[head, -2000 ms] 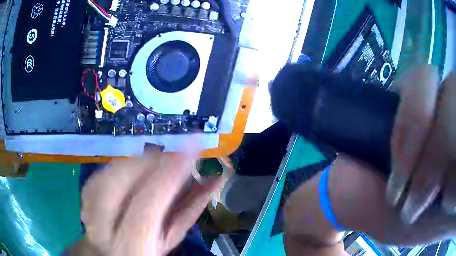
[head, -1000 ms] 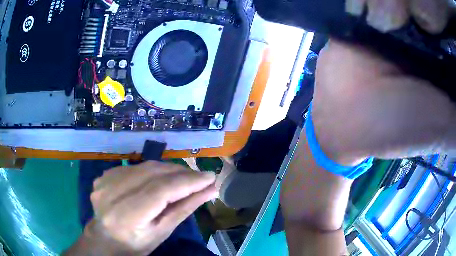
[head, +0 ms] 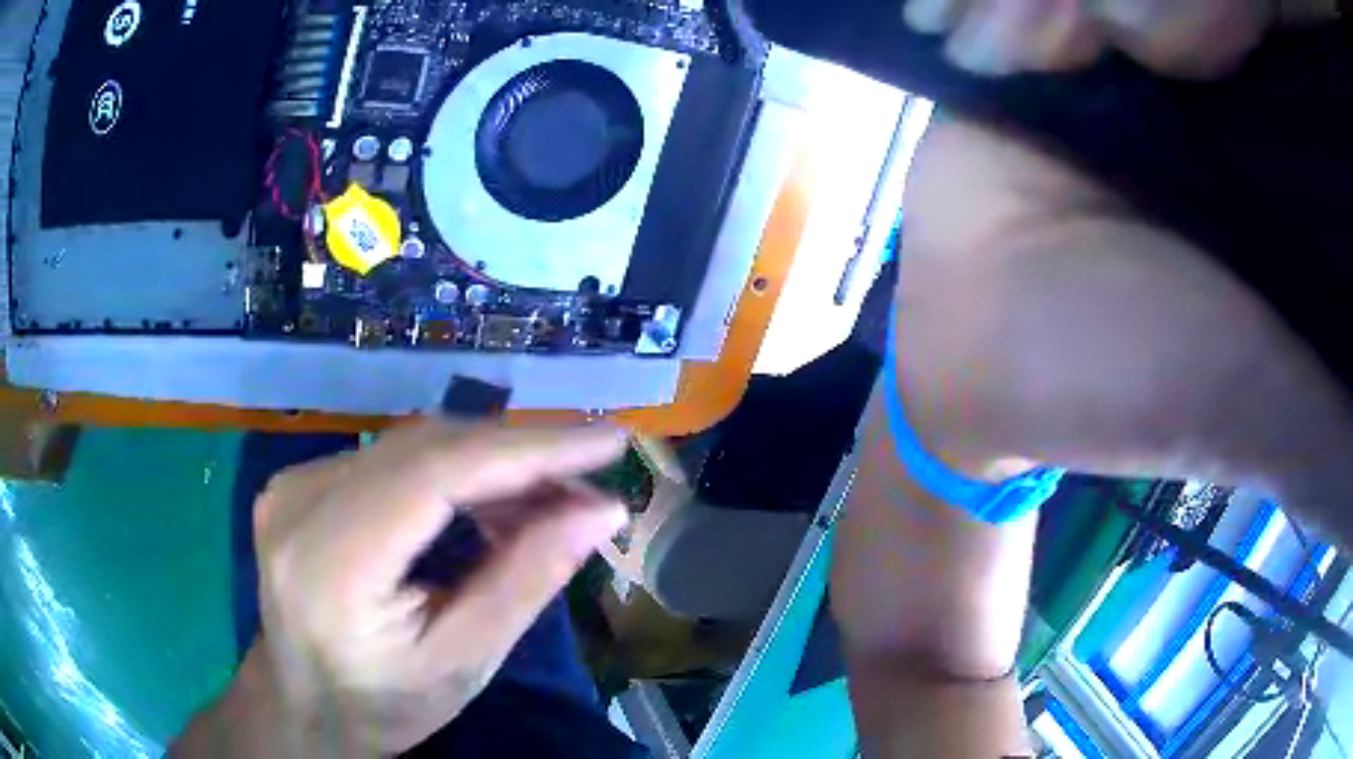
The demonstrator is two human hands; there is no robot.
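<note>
The open laptop base (head: 134,285) lies at the upper left with its white-faced fan (head: 475,223), yellow coin cell (head: 362,230) and black battery pack (head: 141,163) showing. It rests on the orange-edged fixture (head: 735,378). A small black tab (head: 476,395) sticks out at the fixture's front edge. My left hand (head: 401,578) is just below that edge, thumb and index finger apart, with nothing seen between them. My right hand (head: 1098,282), blue band at the wrist, has its fingers on a thick black object (head: 1187,163) at the upper right; its far end is cut off.
A bright white surface (head: 838,193) lies right of the fixture. A green surface (head: 134,593) is at the lower left. A grey rounded object (head: 727,556) is below the fixture's corner. Blue-white racks (head: 1187,593) and dark cables are at the lower right.
My right hand has moved up and left with the black object, which now fills the upper right corner. My left thumb and index finger have parted since a second ago. The base sits slightly higher in view.
</note>
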